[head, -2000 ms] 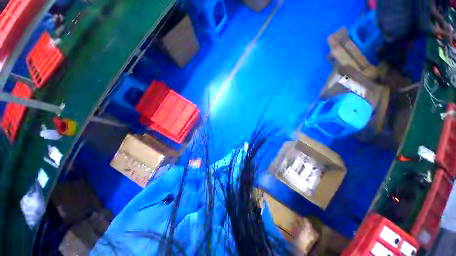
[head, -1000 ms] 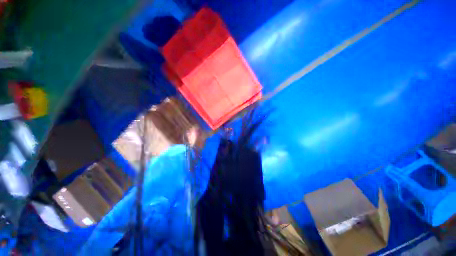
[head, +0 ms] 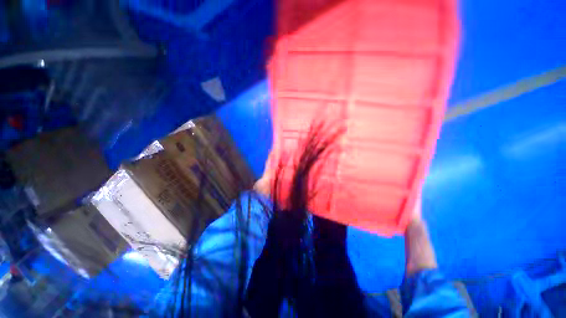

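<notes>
A red compartment tray (head: pixel 372 130), the top of what looks like a stack, is held up in front of me with its divided face towards the camera. It shows no units in its compartments. My left hand (head: pixel 267 180) is at the tray's left side, mostly hidden behind its edge and my hair. My right hand (head: pixel 420 245) is at the tray's lower right edge, with its fingers hidden by the tray. Wait-free view of both grips is blocked; the picture is blurred.
Brown cartons (head: pixel 174 180) stand on the floor at the left, one with a white side. More cartons lie at the far left. A blue stool (head: pixel 540 289) is at the lower right edge. The blue floor (head: pixel 503 186) has a yellowish line.
The red trays have come off the floor and now appear larger and closer, held between both hands. The view has shifted towards the left cartons.
</notes>
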